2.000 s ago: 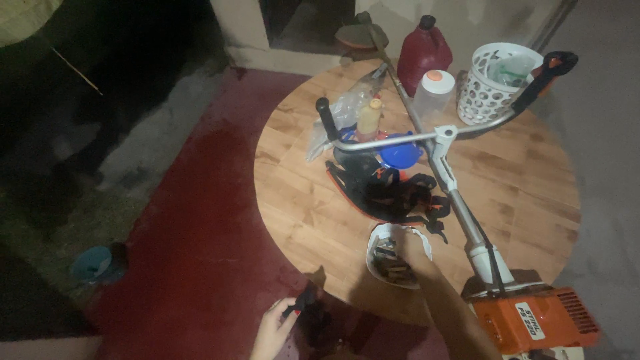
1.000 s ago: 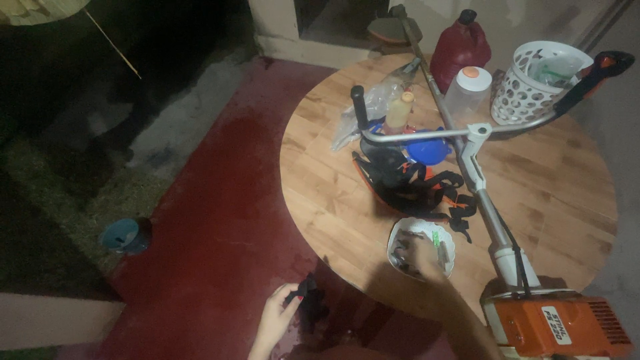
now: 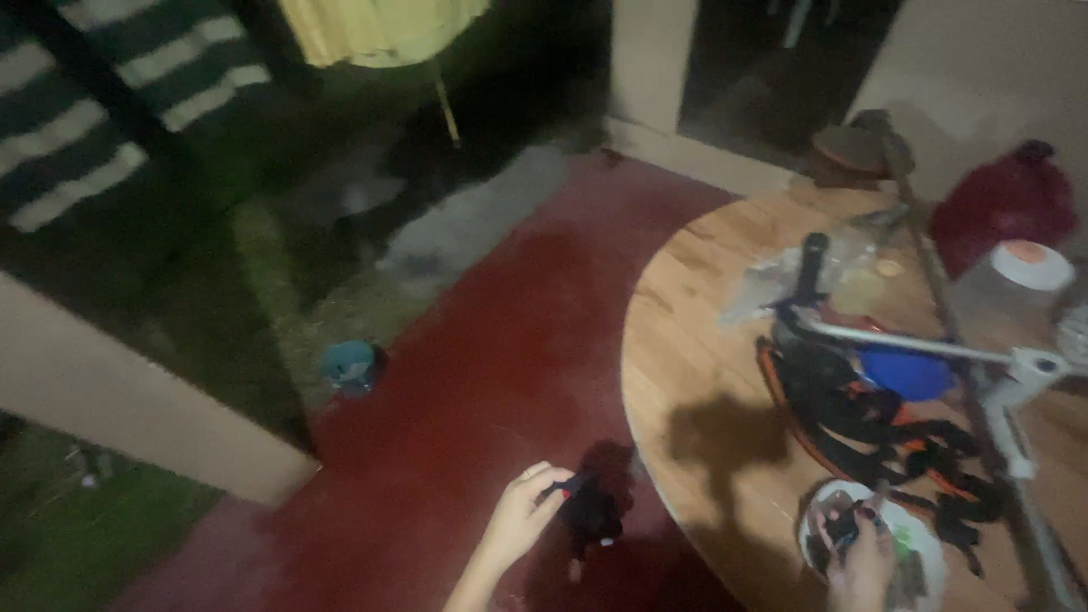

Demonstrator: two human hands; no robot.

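My left hand [image 3: 531, 501] is over the red floor beside the table, its fingers pinched on a small dark object [image 3: 568, 486] that I cannot identify. My right hand [image 3: 863, 552] is at a white bowl [image 3: 935, 552] near the table's edge, with a dark thing [image 3: 843, 525] at its fingertips; blur hides whether it is gripped. Small pieces lie in the bowl, one of them green. Beyond the bowl lies a black and orange strap harness [image 3: 816, 382]. The metal handlebar [image 3: 909, 342] of a brush cutter crosses above it, joined to the long shaft [image 3: 986, 408].
On the round wooden table [image 3: 680, 340] are a blue bowl-like thing [image 3: 908, 371], a clear plastic bag [image 3: 756, 285], a red fuel can [image 3: 1007, 204] and a translucent container with a white lid [image 3: 1033, 265]. A teal bucket [image 3: 348, 367] stands at the floor's left edge, near a pillar [image 3: 153, 399].
The view has swung to the left, so the brush cutter's orange engine is out of frame. My right hand is still at the white bowl, and my left hand still has the dark object.
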